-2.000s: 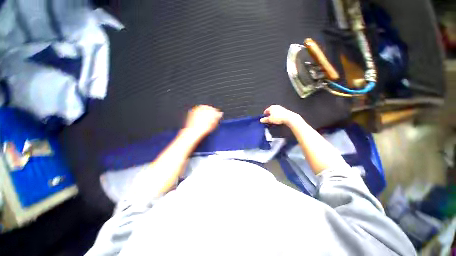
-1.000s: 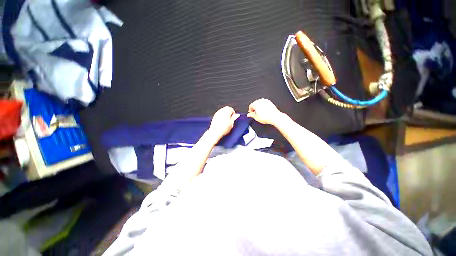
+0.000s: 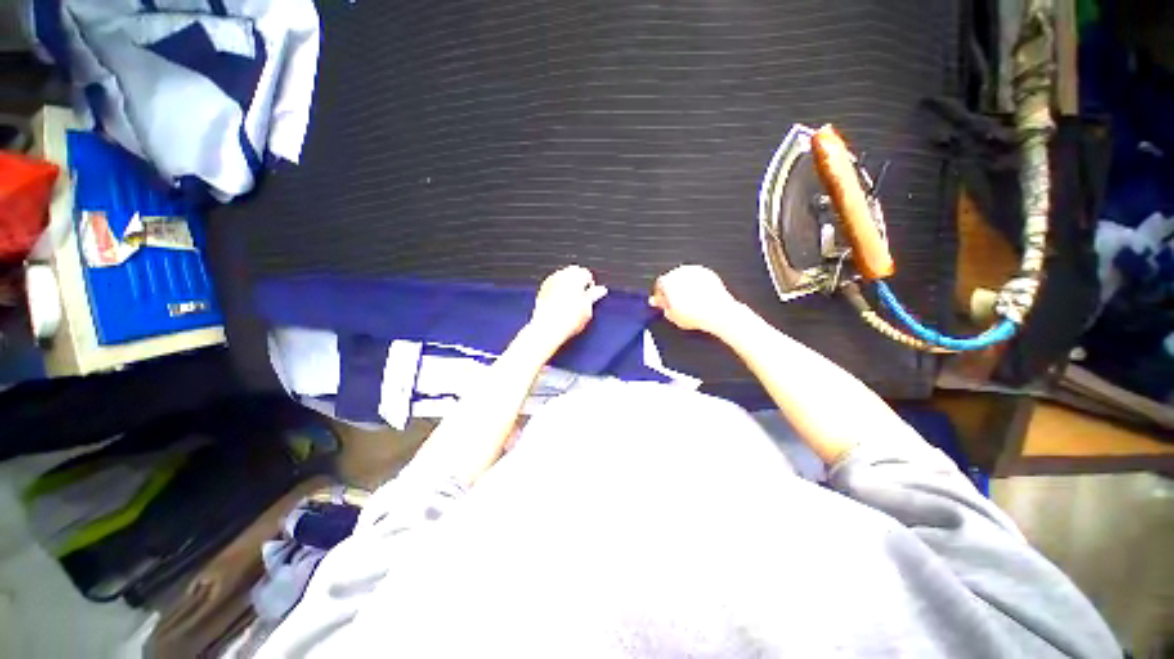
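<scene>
A navy garment piece with white and pale grey panels lies along the near edge of the dark ribbed ironing table pad. Its pale parts hang toward my body. My left hand pinches the navy cloth's upper edge. My right hand pinches the same cloth at its right end, a short way to the right. The steam iron, with an orange-brown handle, rests on the pad beyond my right hand, and no hand touches it.
A pale grey and navy cloth heap lies at the far left. A blue box and a red bag are at the left. The blue hose runs from the iron into a wrapped section. Cloth lies low on both sides.
My hands first came together at the cloth's right end, then moved slightly apart, still holding it. The view has shifted, and more of the white bands now shows. The iron stays on the pad.
</scene>
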